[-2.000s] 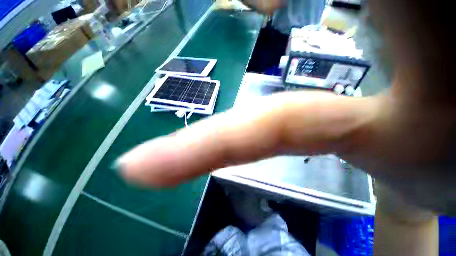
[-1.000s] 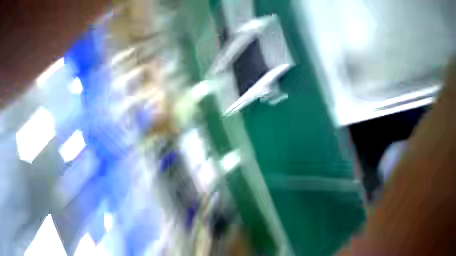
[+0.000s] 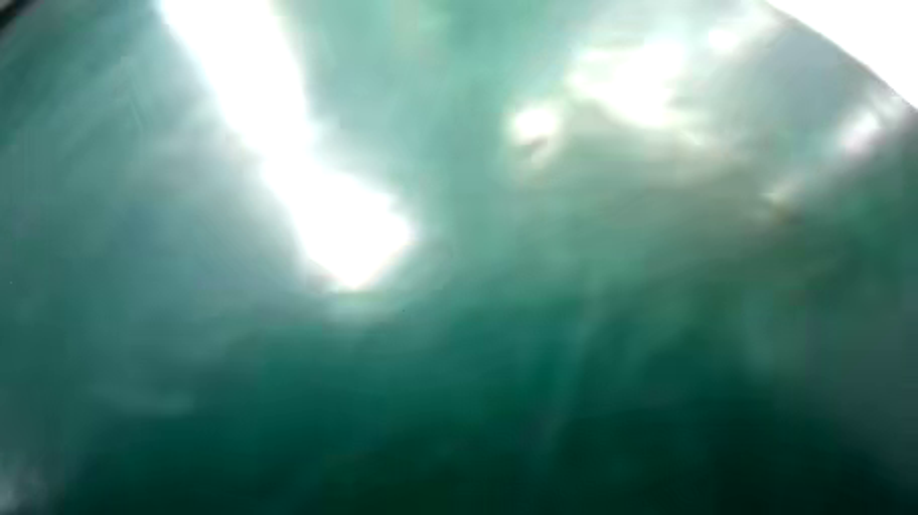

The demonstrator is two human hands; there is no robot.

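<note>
A green, shiny surface point(image 3: 453, 372), which looks like the green bench top seen from very close, fills almost the whole head view. It is blurred, with a long bright glare streak at the upper left and paler, brownish reflections at the upper right. Neither my left hand nor my right hand can be seen. No solar panel, meter or lead can be made out.
A bright white area point(image 3: 871, 35) cuts across the top right corner behind a curved dark edge. A small dark patch shows in the top left corner. Nothing else can be told in the blur.
The view has swung and moved close to the green surface. The panels, the metal-rimmed test surface and the large blurred hand parts have left the picture.
</note>
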